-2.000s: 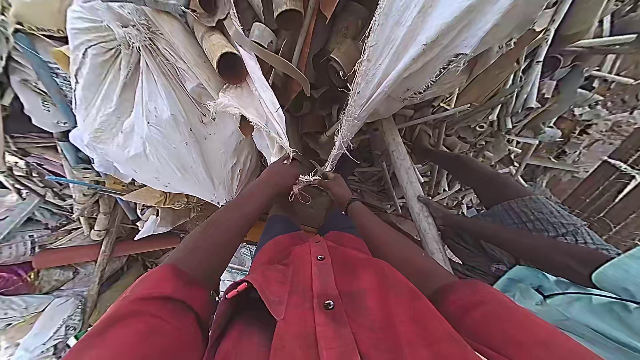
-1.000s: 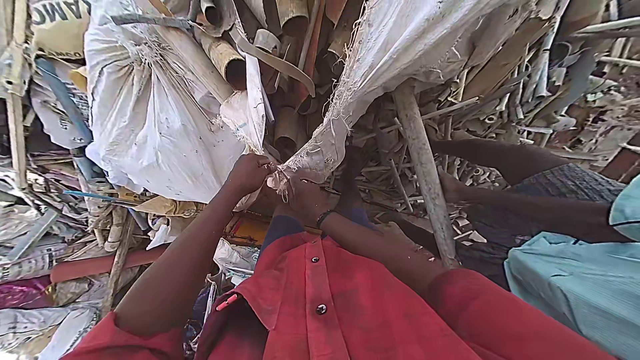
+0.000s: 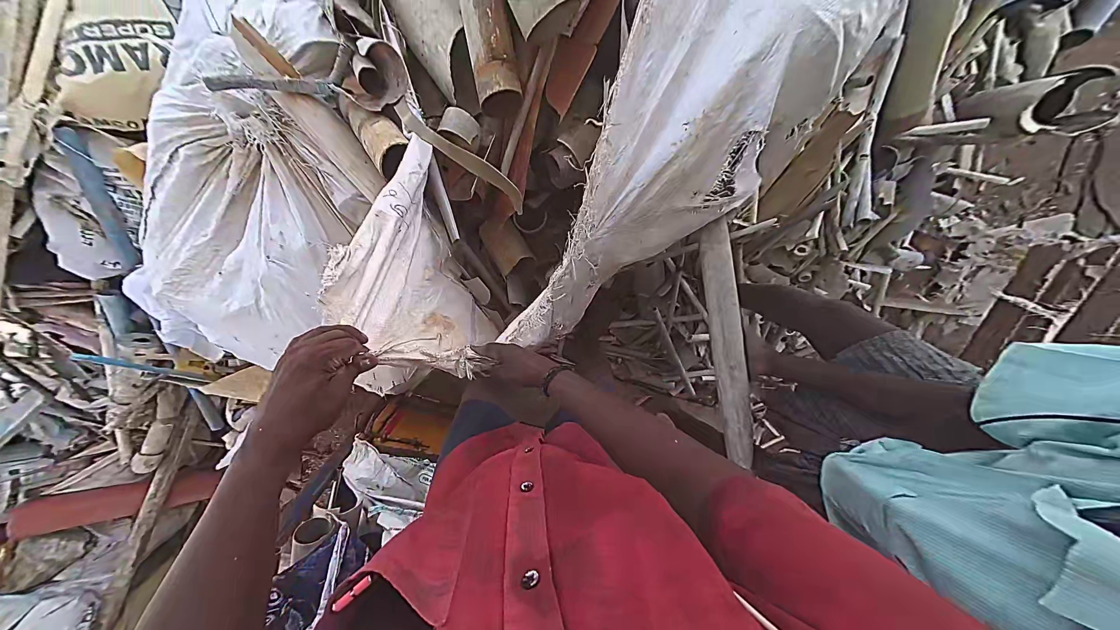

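Note:
My left hand (image 3: 319, 376) is closed on the lower left edge of a white woven plastic sack (image 3: 411, 297), which spreads out between my hands. My right hand (image 3: 518, 365) grips the bunched, frayed edge of the sack where its two sides meet. From there the sack's larger right side (image 3: 674, 166) stretches up and to the right, with a torn hole in it. Broken pipe pieces (image 3: 499, 79) lie in the gap between the two sides. A tied white sack (image 3: 245, 236) stands just to the left.
A wooden pole (image 3: 726, 341) slants down right of my right hand. A co-worker's arm (image 3: 875, 394) and light teal clothing (image 3: 945, 507) are close on the right. Plastic and pipe scrap (image 3: 831, 219) is heaped around, and a reddish pipe (image 3: 114, 503) lies at lower left.
My hands were close together at the sack's edges; my left hand has moved left, pulling an edge out, and more of the sack's left side shows stretched between them.

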